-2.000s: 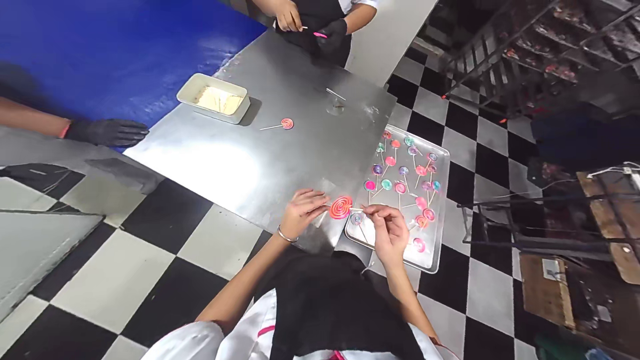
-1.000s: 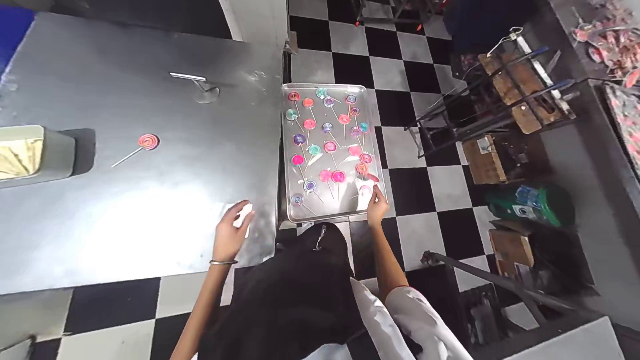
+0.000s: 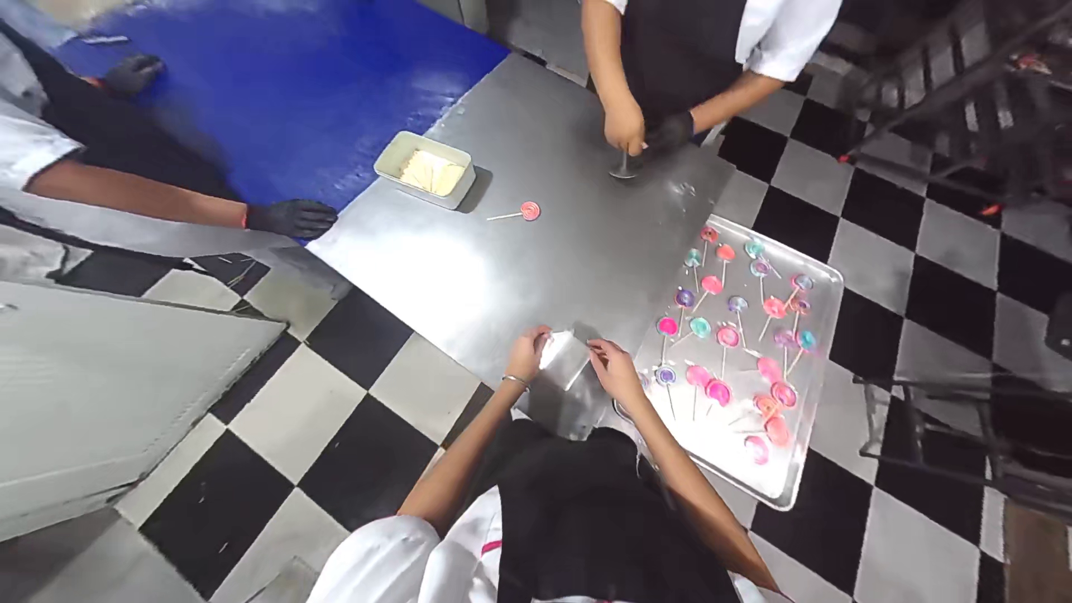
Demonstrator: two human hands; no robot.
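Note:
My left hand point(image 3: 527, 355) grips a small clear plastic wrapper point(image 3: 565, 358) by its left side, over the near edge of the steel table point(image 3: 553, 260). The fingers of my right hand point(image 3: 613, 365) are at the wrapper's right side; whether they pinch it I cannot tell. To my right lies a metal tray point(image 3: 819, 368) with several round swirl lollipops in pink, red, purple and teal. A single red swirl lollipop point(image 3: 530, 211) lies on the steel, its stick pointing left.
A pale plastic tub point(image 3: 459, 194) with white sticks stands beside a blue mat point(image 3: 335, 92). Across the table a person holds a small metal tool point(image 3: 623, 170) on the steel. At the left, another person's gloved hand point(image 3: 293, 219) rests on the table corner.
My right hand has left the tray and come beside my left hand. The red swirl lollipop held between my hands two seconds ago is no longer there. The view has swung left.

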